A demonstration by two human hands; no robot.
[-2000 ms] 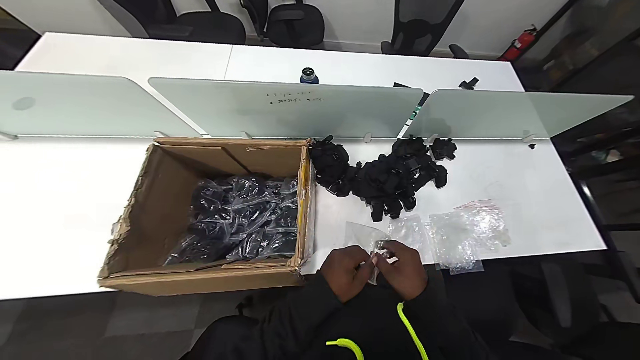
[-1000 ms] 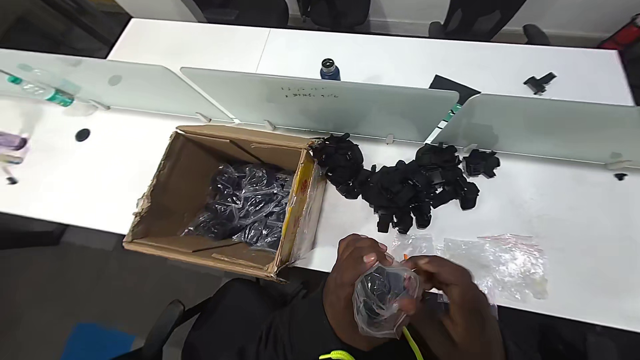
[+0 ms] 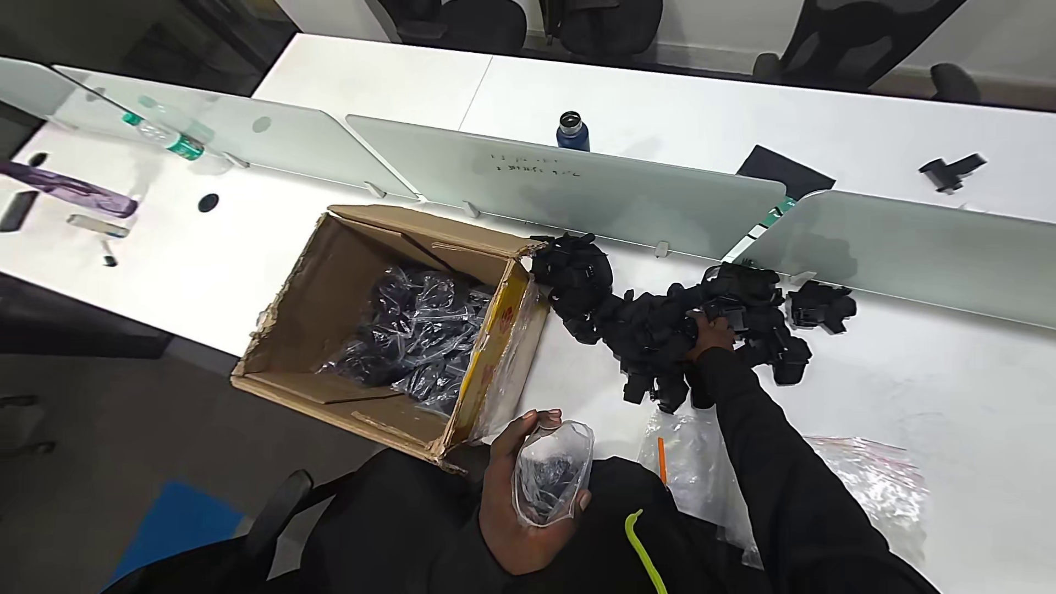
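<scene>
My left hand (image 3: 524,511) holds a clear plastic bag (image 3: 553,474) with its mouth spread and something dark inside, low in front of me. My right hand (image 3: 711,335) reaches into a pile of black plastic items with straps (image 3: 648,330) on the white table; its fingertips are hidden among them, so its grip is unclear. To the left, an open cardboard box (image 3: 301,330) contains several clear bags of dark items (image 3: 421,330). Flat clear plastic bags (image 3: 874,487) lie near the table's front edge at the right, with an orange strip (image 3: 662,460) by them.
Frosted glass dividers (image 3: 569,186) run behind the box and pile. Beyond them stand a dark blue bottle (image 3: 572,134), a black flat item (image 3: 785,172) and a black item (image 3: 951,173). A plastic bottle (image 3: 165,138) and a purple item (image 3: 70,191) lie at the left.
My right hand has left the bag, which both hands held a second ago, and moved up to the black pile. The bag stays in my left hand. The view has shifted.
</scene>
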